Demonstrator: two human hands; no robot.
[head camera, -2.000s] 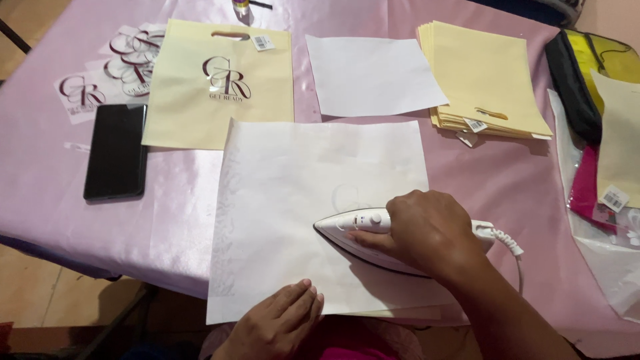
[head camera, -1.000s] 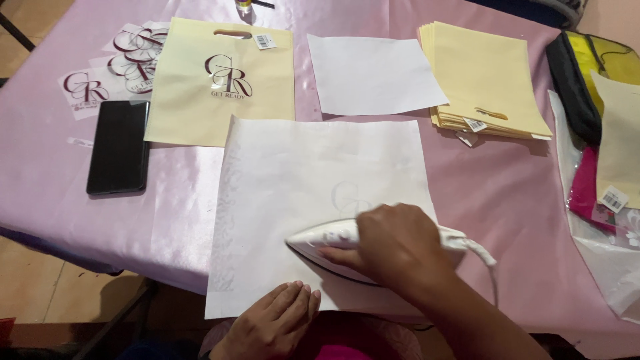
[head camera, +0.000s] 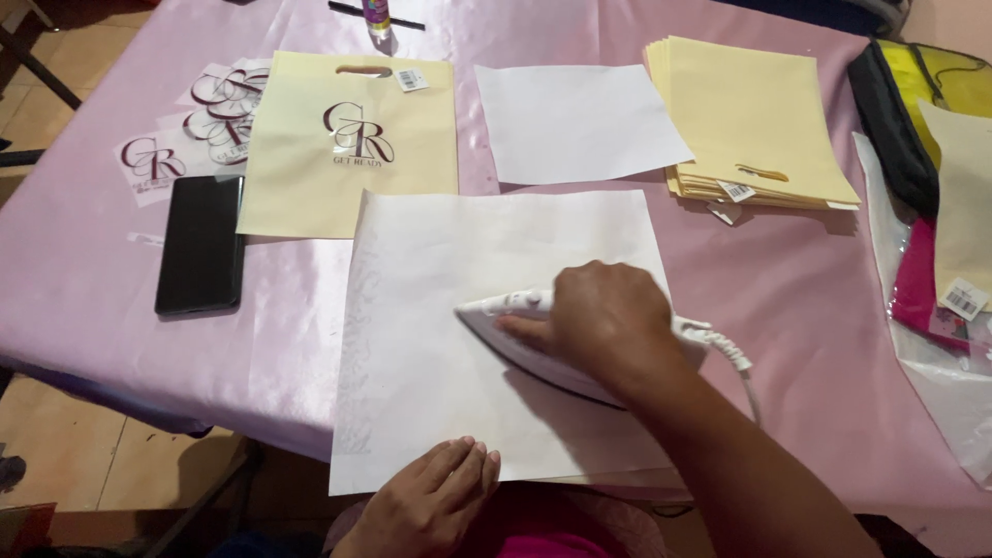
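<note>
My right hand (head camera: 612, 322) grips the handle of a white clothes iron (head camera: 504, 318), whose tip points left. The iron lies over a large white paper sheet (head camera: 434, 387) near the table's front edge. My left hand (head camera: 446, 484) rests on the sheet's lower edge, fingers together, gripping nothing that I can see. A cream layer shows a little under the sheet's lower right edge; the rest of it is hidden. Beyond the sheet lies a cream bag (head camera: 294, 178) with a die-cut handle, a tag and a dark printed logo.
A black phone (head camera: 200, 246) and clear transfers with logos (head camera: 155, 163) lie at left. A second white sheet (head camera: 581, 124) touches a stack of cream bags (head camera: 744, 101). A small bottle (head camera: 377, 19) stands at the back. A black-and-yellow pouch (head camera: 899, 116) and clear plastic (head camera: 938, 395) are at right.
My right hand has moved the iron over the sheet, first leftward and then up to cover the area where a faint logo showed through. My left hand has stayed at the sheet's lower edge.
</note>
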